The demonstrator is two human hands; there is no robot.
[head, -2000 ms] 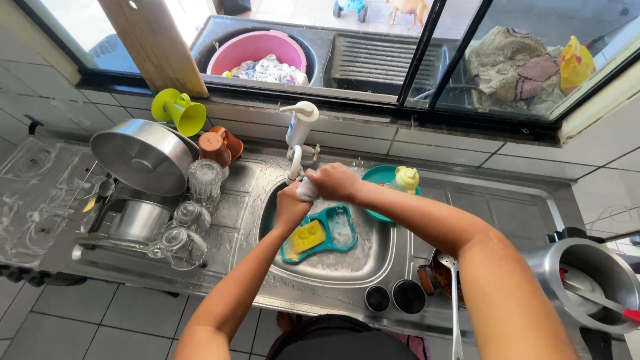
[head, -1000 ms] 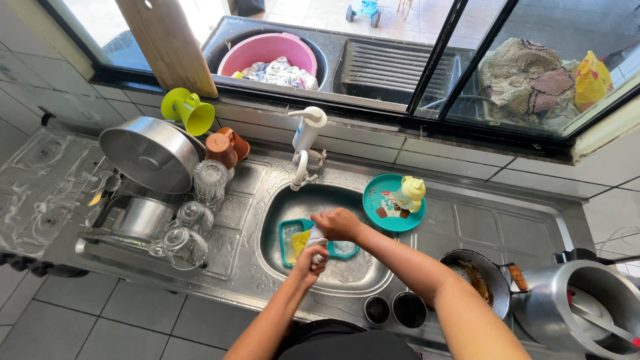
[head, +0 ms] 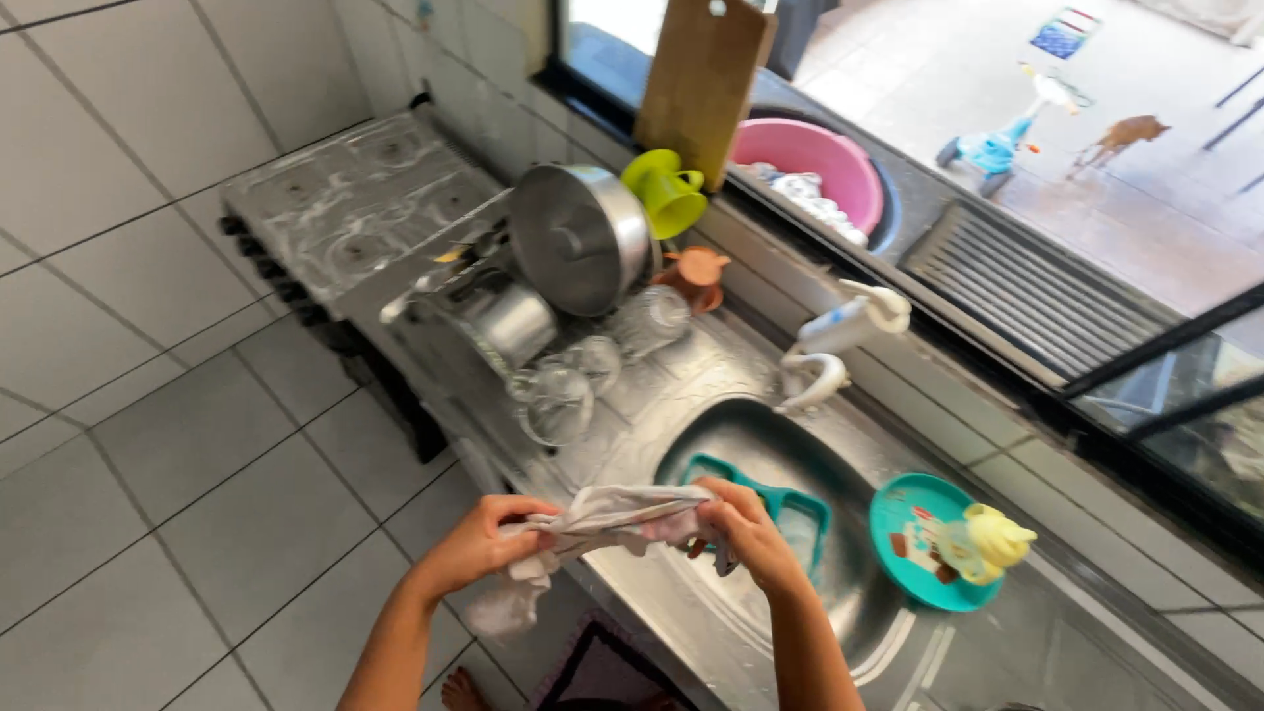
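A whitish cloth [head: 622, 518], twisted and bunched, is stretched between my two hands above the sink's front edge. My left hand [head: 484, 543] grips one end, from which a loose part hangs down; my right hand [head: 746, 533] grips the other. Behind my right hand a teal plastic tray [head: 805, 509] lies in the steel sink basin [head: 854, 583], partly hidden. Beyond the basin stands a white faucet [head: 815, 380]. A teal plate [head: 899, 538] with a pale yellow cup or bottle [head: 992, 538] on it is at the basin's right.
Left of the sink stand glass mugs [head: 555, 403], a large aluminium pan [head: 573, 237], a smaller pot [head: 513, 321], an orange cup [head: 696, 276] and a lime green cup [head: 676, 202]. A stove [head: 365, 207] with whitish smears adjoins. A wooden board [head: 701, 89] leans at the window.
The view has swung left. My hands, together over the basin before, are now apart and at its front edge, with the cloth spread between them.
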